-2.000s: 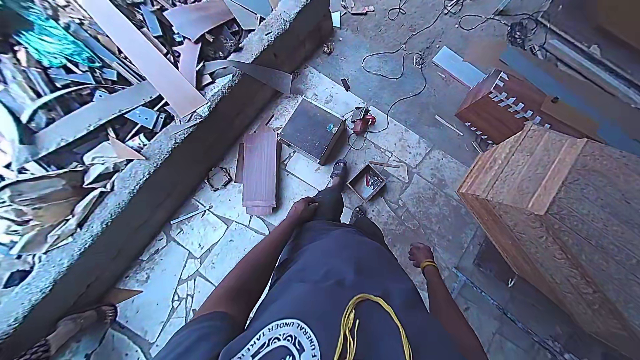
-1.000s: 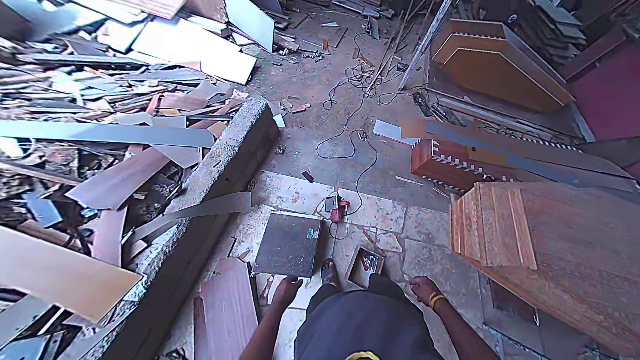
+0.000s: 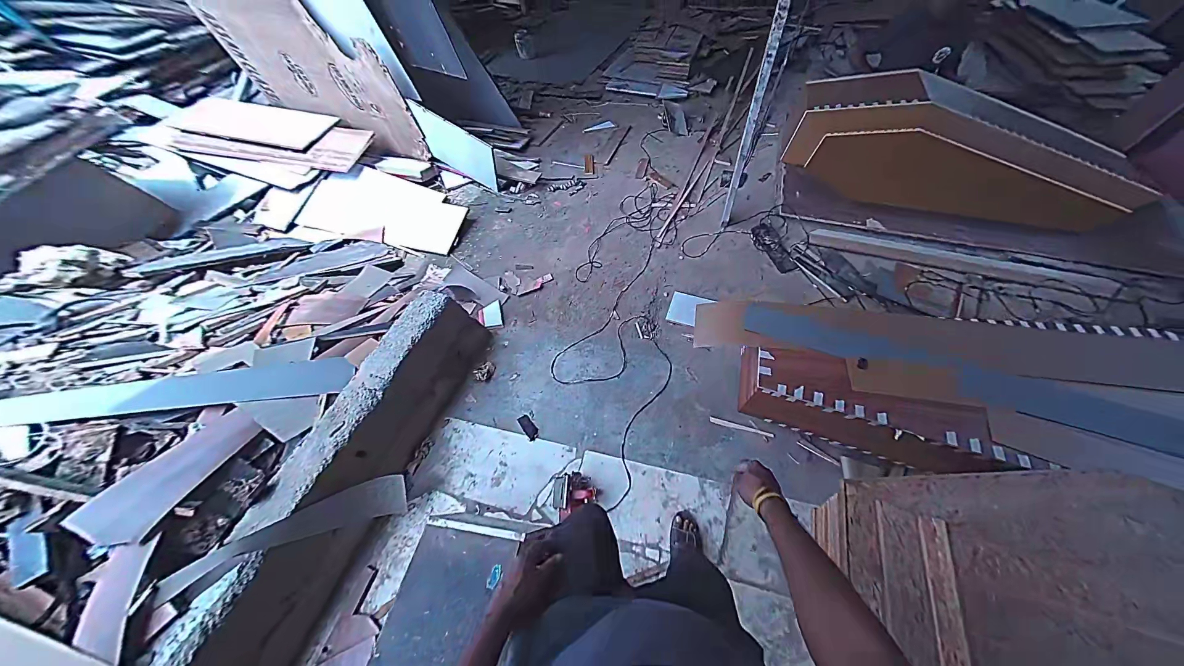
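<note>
My left hand [image 3: 536,575] hangs beside my raised left thigh, over the edge of a dark flat board [image 3: 444,578]; I see nothing in it, and its fingers are partly hidden. My right hand [image 3: 756,481], with a yellow band at the wrist, hangs curled over the floor to the right of my sandalled foot [image 3: 684,532] and appears to hold nothing. A red corded power tool [image 3: 575,492] lies on the paving just ahead of my left knee. Its black cable [image 3: 631,425] winds forward over the floor.
A low concrete wall [image 3: 370,398] and heaped board offcuts [image 3: 166,462] line the left. At right stand a wooden box-like piece [image 3: 1036,555], a reddish panel box [image 3: 832,407] under long boards, and a coffin-shaped piece [image 3: 953,166]. Cables cross the floor ahead.
The view has tilted up and moved forward. My left leg is now raised beside the dark board. The open box of small items seen earlier near my feet is now hidden.
</note>
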